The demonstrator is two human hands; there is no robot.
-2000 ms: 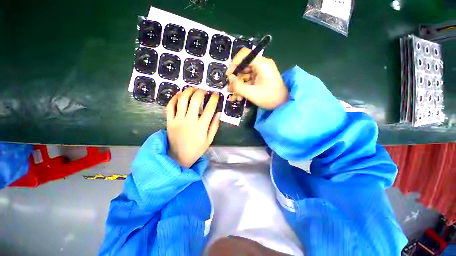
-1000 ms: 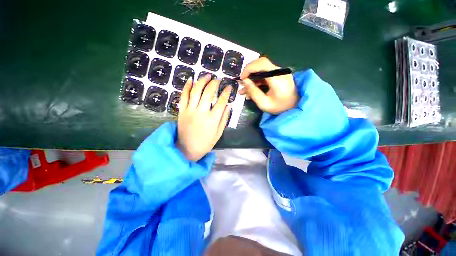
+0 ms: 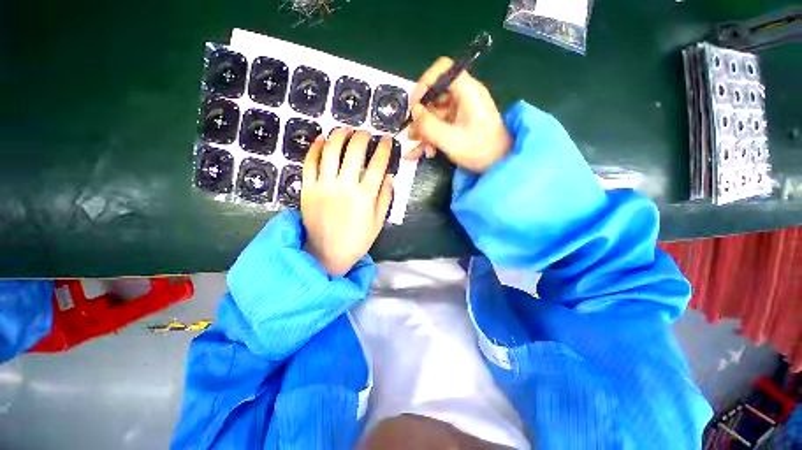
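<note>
A white-edged sheet (image 3: 308,51) with rows of rounded black square units, each with a pale centre mark, lies tilted on the dark green bench. My left hand (image 3: 343,198) lies palm down with spread fingers on the sheet's lower right part and covers some units. My right hand (image 3: 462,123) grips black pen-like tweezers (image 3: 444,79) at the sheet's right edge. The tool slants up to the right, its lower end near the units beside my left fingertips. Whether the tip holds a part is too small to tell.
A heap of fine brown slivers (image 3: 309,9) lies beyond the sheet. A labelled clear bag (image 3: 550,25) is at the far right of it. A stack of pale sheets (image 3: 728,123) stands at the right. A red object (image 3: 123,308) shows below the bench at left.
The sheet has shifted left in view. My left hand moved over it and stays on it. My right hand has moved up slightly since the last frame, and the tool now points more steeply.
</note>
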